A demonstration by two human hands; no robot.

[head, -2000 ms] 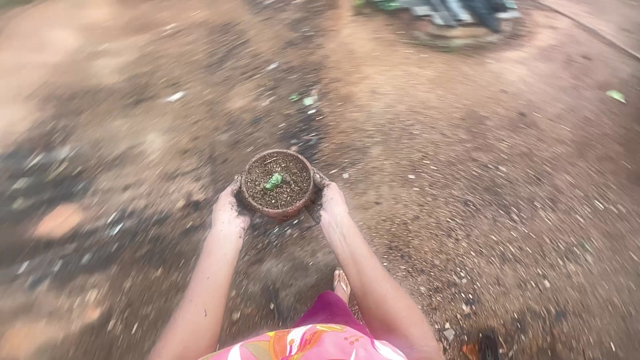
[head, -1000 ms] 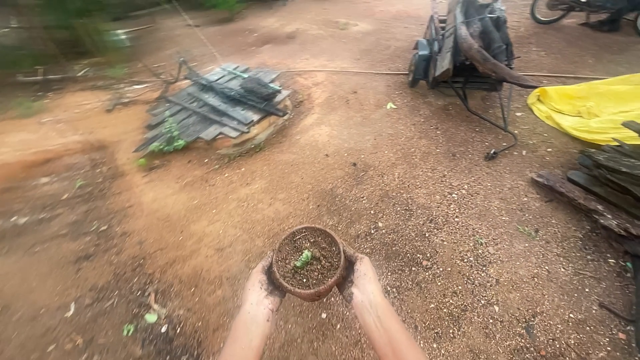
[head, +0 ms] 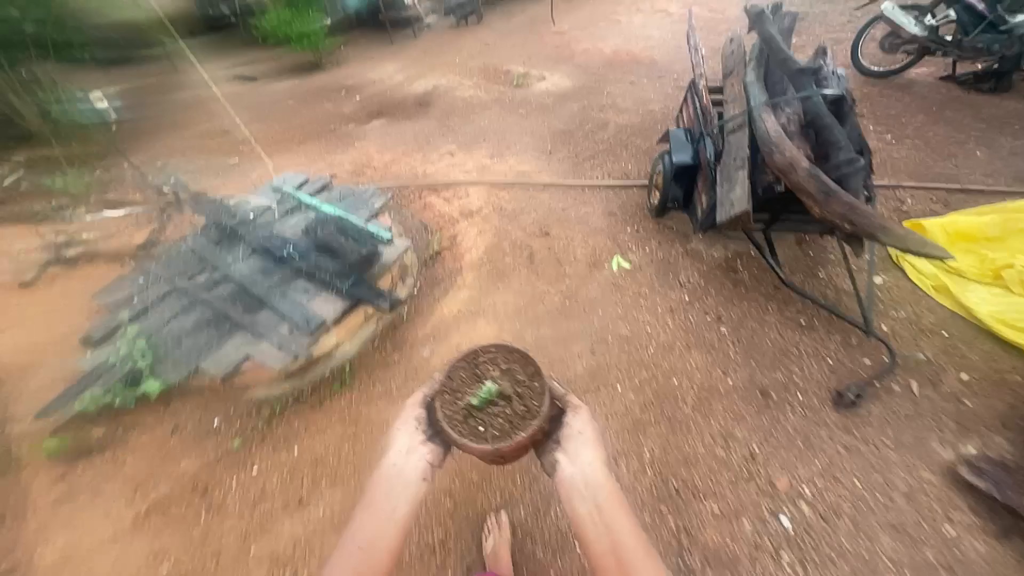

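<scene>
A round reddish-brown plant pot (head: 500, 454) full of soil is held level between my two hands, low in the middle of the head view. A small green seedling (head: 485, 394) stands near the centre of the soil. My left hand (head: 422, 426) presses on the pot's left side and my right hand (head: 570, 428) on its right side. Dark soil smears both hands, and the fingers curl partly out of sight beneath the pot. Below it, a bare foot (head: 497, 542) shows on the ground.
Weathered boards (head: 232, 288) cover a low round base at left. At right stands a cart (head: 724, 160) loaded with logs, one log jutting forward. Beside it lies a yellow tarp (head: 972, 260); a motorcycle (head: 920, 36) is behind. A hose-like line (head: 520, 183) crosses the dirt beyond the pot.
The view has swung up from the ground near my feet, and the board pile and cart now appear larger and closer. Both hands have kept their hold on the pot.
</scene>
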